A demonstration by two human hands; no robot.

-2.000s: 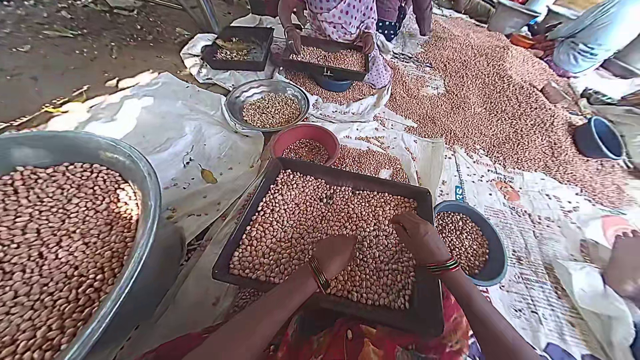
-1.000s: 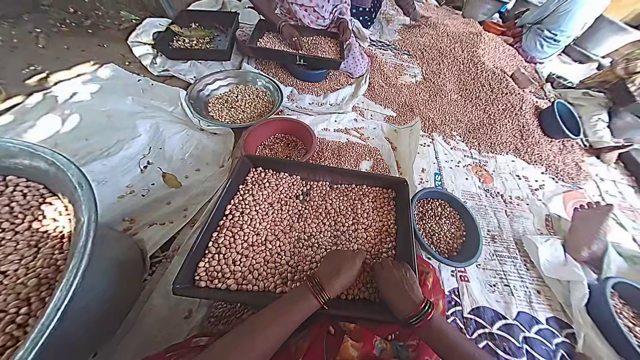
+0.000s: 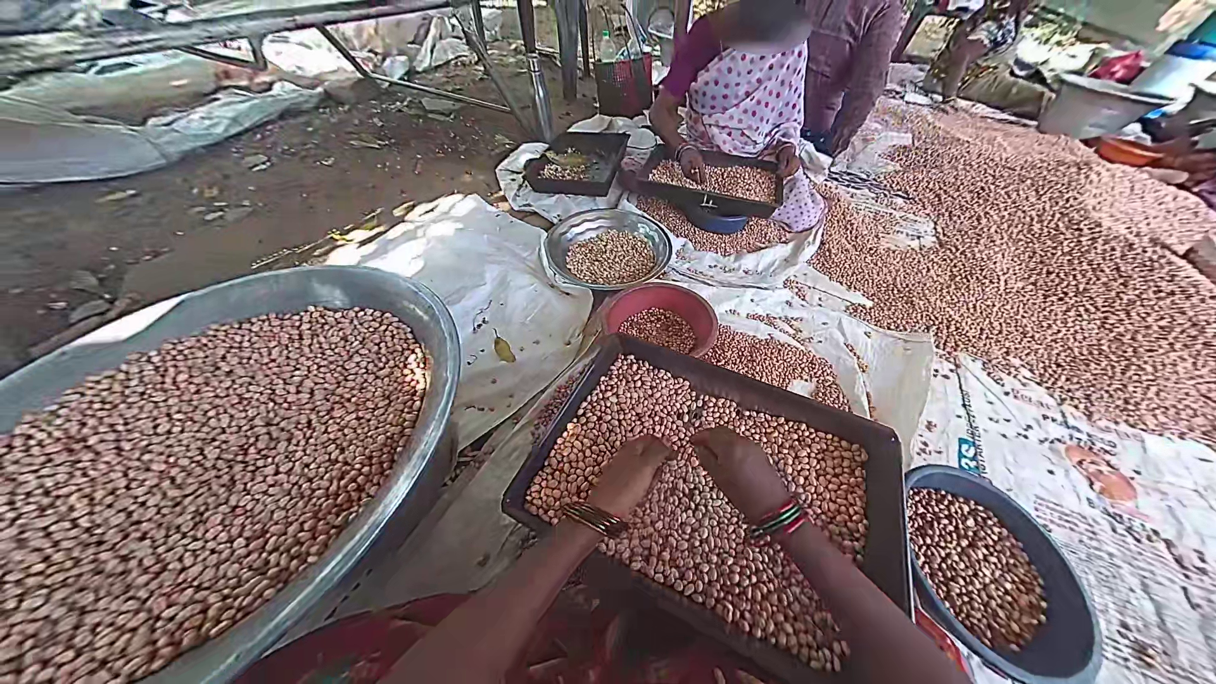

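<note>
Pale pinkish-brown nuts or seeds fill a dark rectangular tray [image 3: 883, 475] in front of me. My left hand [image 3: 632, 472] rests on them left of the tray's middle, fingers bent down into the layer. Close beside it, my right hand [image 3: 741, 467] touches the same layer, its fingers curled. Whether either hand pinches a piece is hidden under the fingers. Bangles circle both wrists. A large metal tub [image 3: 442, 380] heaped with the same pieces stands at the left. Right of the tray sits a grey-blue basin [image 3: 1064, 579] with darker pieces, and beyond the tray a red bowl [image 3: 708, 309] holds more.
Farther off, a metal bowl [image 3: 560, 249] holds pieces. A person [image 3: 750, 95] sits with both hands at another dark tray [image 3: 712, 199], beside a smaller one [image 3: 608, 157]. A large heap [image 3: 1026, 275] spreads over sheets [image 3: 1140, 475] at the right. Metal poles stand at the back.
My hands have moved from the tray's near edge to its middle, still close together. The view has swung up and left, showing more of the tub and the background.
</note>
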